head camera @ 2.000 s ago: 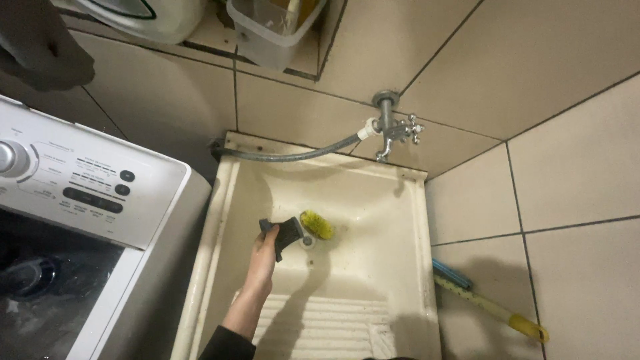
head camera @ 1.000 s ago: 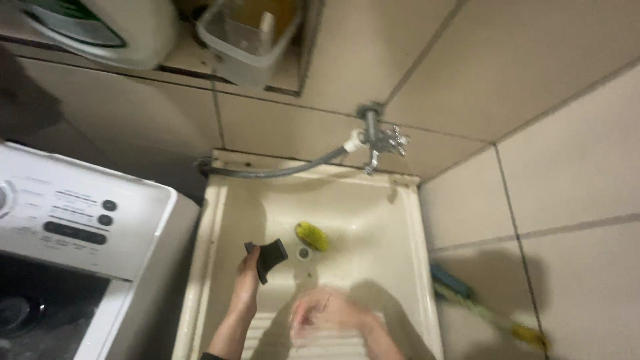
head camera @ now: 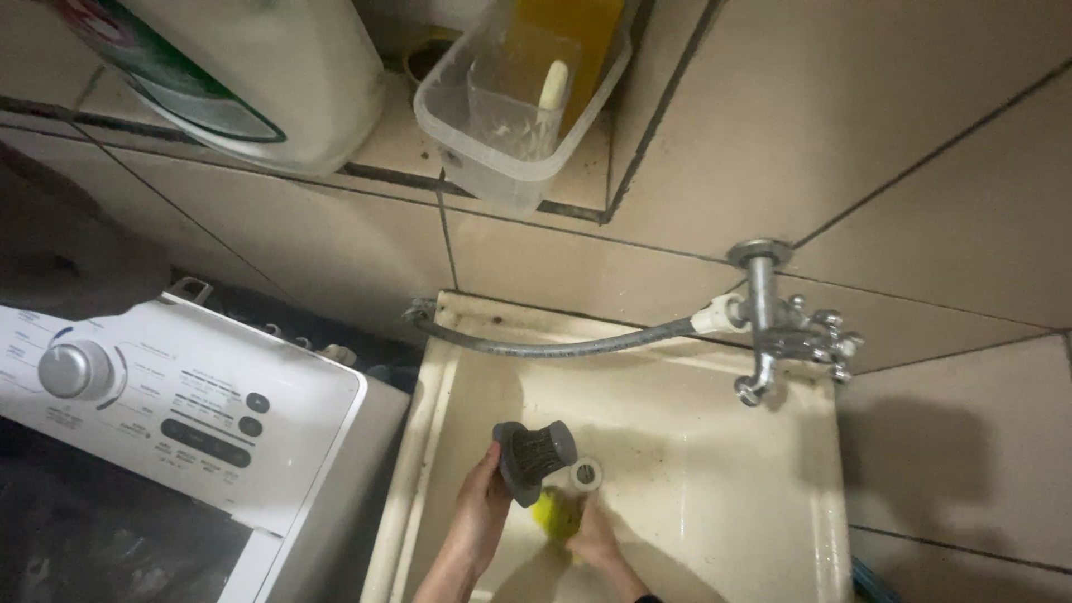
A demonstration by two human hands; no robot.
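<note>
My left hand grips a dark grey, flanged vacuum-type filter by its wide rim, holding it tilted over the cream laundry sink. Pleats show between the rim and the smaller round end. My right hand is lower and to the right, its fingers on a yellow-green scrubber, which is partly hidden behind the filter and the fingers. The round drain lies just beyond the right fingertips. On the wall above stands a chrome tap with a grey hose joined at its side.
A white washing machine stands left of the sink. Above, a tiled ledge carries a large plastic bottle and a clear plastic container. Dark cloth hangs at the left. Part of a blue-green object shows at bottom right.
My right hand, out of view two seconds ago, has come in and taken hold of the scrubber, which lay by the drain. The filter in my left hand has turned. The view has shifted.
</note>
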